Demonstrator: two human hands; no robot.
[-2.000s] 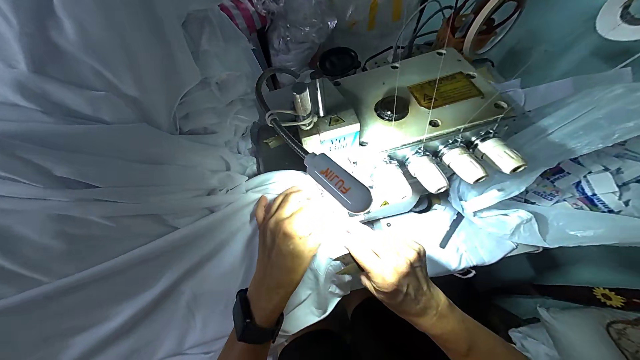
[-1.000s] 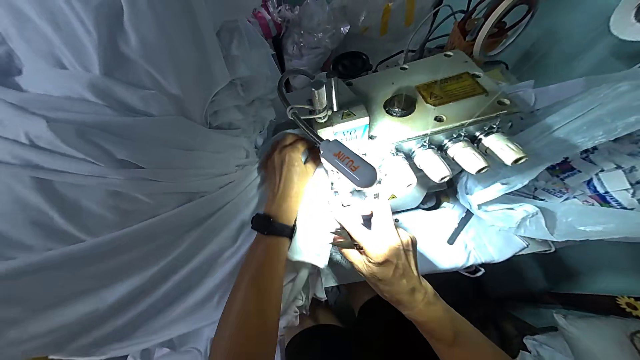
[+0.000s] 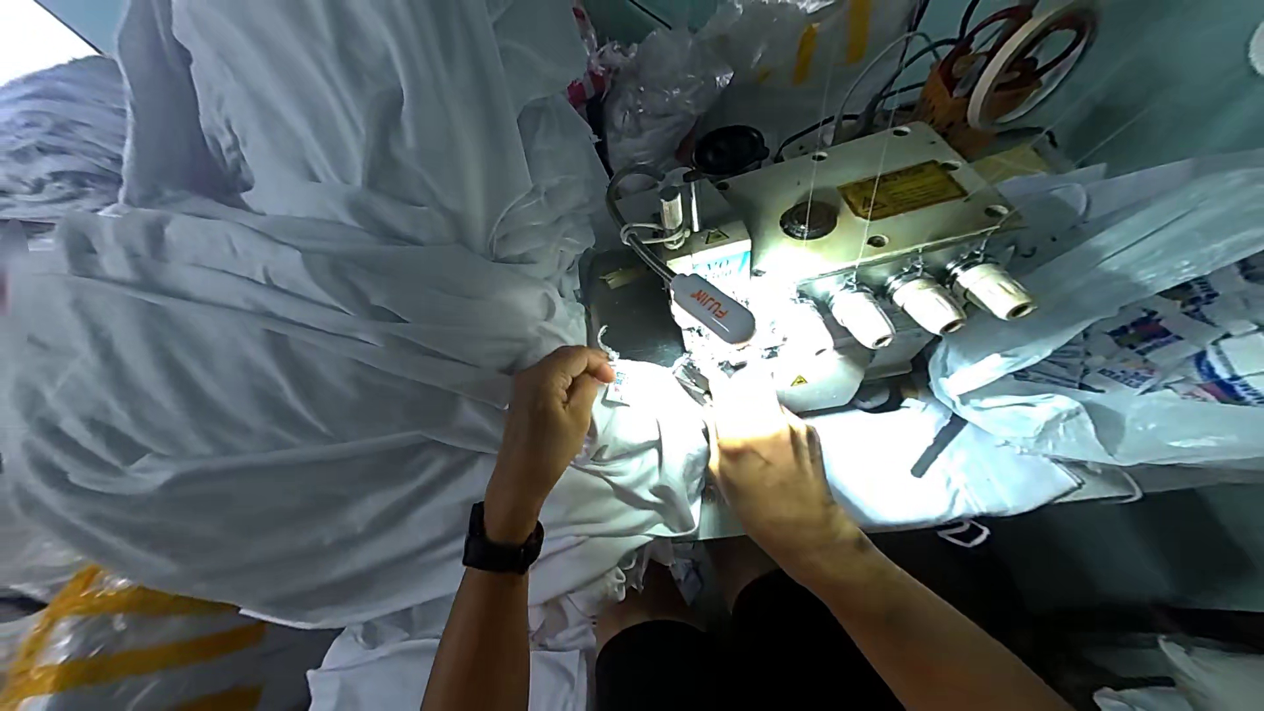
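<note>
An overlock sewing machine (image 3: 839, 217) with several white tension knobs (image 3: 923, 301) stands at centre right. Its clip-on lamp (image 3: 713, 308) lights the needle area, which is washed out by glare. My left hand (image 3: 558, 395), with a black watch on the wrist, pinches the edge of white fabric (image 3: 647, 425) beside a small printed label (image 3: 617, 385), left of the presser foot. My right hand (image 3: 770, 444) is at the front of the machine, near the foot; its fingertips are lost in the glare, so its hold cannot be told.
A large heap of white fabric (image 3: 257, 395) covers the left side. At right lies a clear plastic bag (image 3: 1106, 415) of printed labels. Behind the machine are plastic wrapping (image 3: 662, 109), an orange holder (image 3: 953, 104) and a tape roll (image 3: 1027, 64). A taped package (image 3: 138, 642) sits lower left.
My left hand has moved left, away from the needle area, and now pinches the fabric edge. The dark machine plate and a small label have come into sight beside it.
</note>
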